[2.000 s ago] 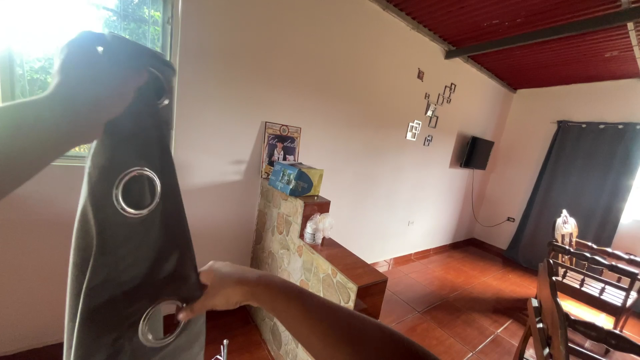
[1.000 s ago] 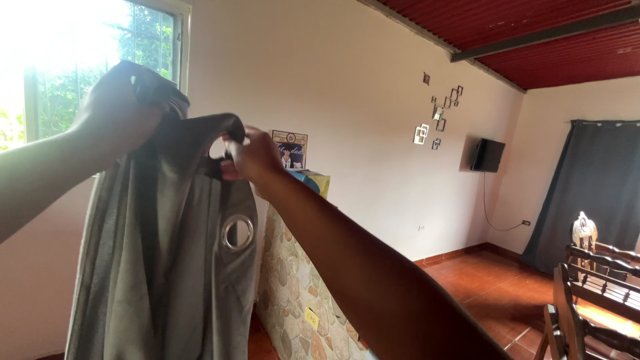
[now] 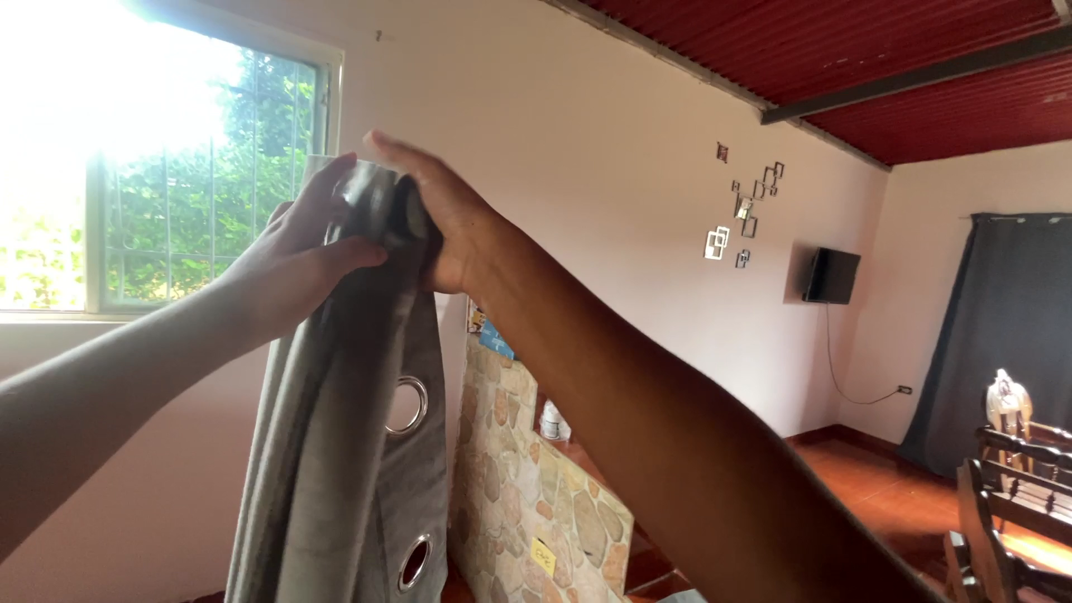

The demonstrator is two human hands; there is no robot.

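A grey grommet curtain (image 3: 335, 419) hangs in folds from my two raised hands, left of the middle of the view. My left hand (image 3: 314, 251) grips its gathered top, with the thumb across the front. My right hand (image 3: 440, 213) presses against the other side of the same bunch, its thumb side raised; its fingers are partly hidden behind the cloth. Two metal grommets show along the curtain's right edge, an upper one (image 3: 423, 406) and a lower one (image 3: 429, 563). The curtain's lower end is out of view.
A barred window (image 3: 96, 314) is at the left. Behind the curtain stands a stone-faced half wall (image 3: 578, 511) with a yellow note. A wall-mounted television (image 3: 832, 276), a dark curtain (image 3: 997, 335) and wooden chairs (image 3: 976, 519) are at the right.
My right hand has moved from the curtain's grommet edge to the gathered top beside my left hand. The cloth, spread wider a second ago, now hangs in a narrower bundle.
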